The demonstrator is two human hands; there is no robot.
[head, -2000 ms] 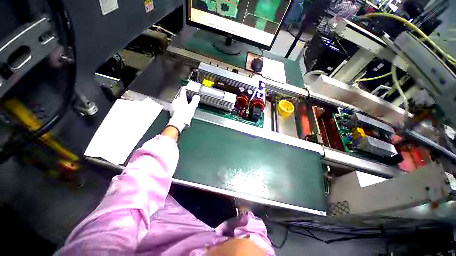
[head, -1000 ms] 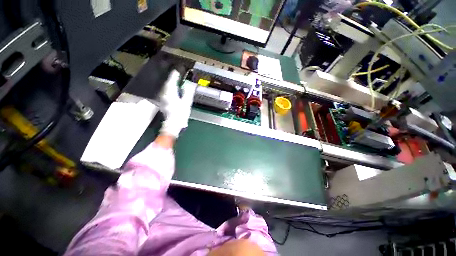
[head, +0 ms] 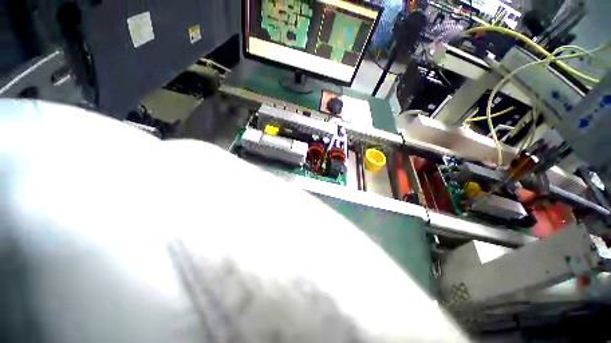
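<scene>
A large white blurred shape, which looks like my gloved left hand [head: 201, 248], is very close to the camera and covers the lower left and middle of the view. Its fingers cannot be made out. My right hand is not in view. The circuit board [head: 325, 177] lies component side up between the metal rails, beyond the glove. It carries ribbed silver heatsinks [head: 275, 147], a small yellow block [head: 271, 130] and red-brown copper toroids [head: 315, 155]. The glove hides much of the green ledge [head: 395, 234] in front.
A yellow ring [head: 375, 159] sits right of the board, between the rails [head: 382, 201]. Another board [head: 492, 204] with heatsinks is farther right, near a red-orange area. The monitor [head: 309, 37], a black mouse [head: 334, 105] and white paper [head: 355, 112] are behind. A dark grey machine [head: 167, 74] stands left.
The white-gloved left hand has left the board's left end and come up close to the camera. It now hides the paper at left and much of the ledge. The board remains on the rails.
</scene>
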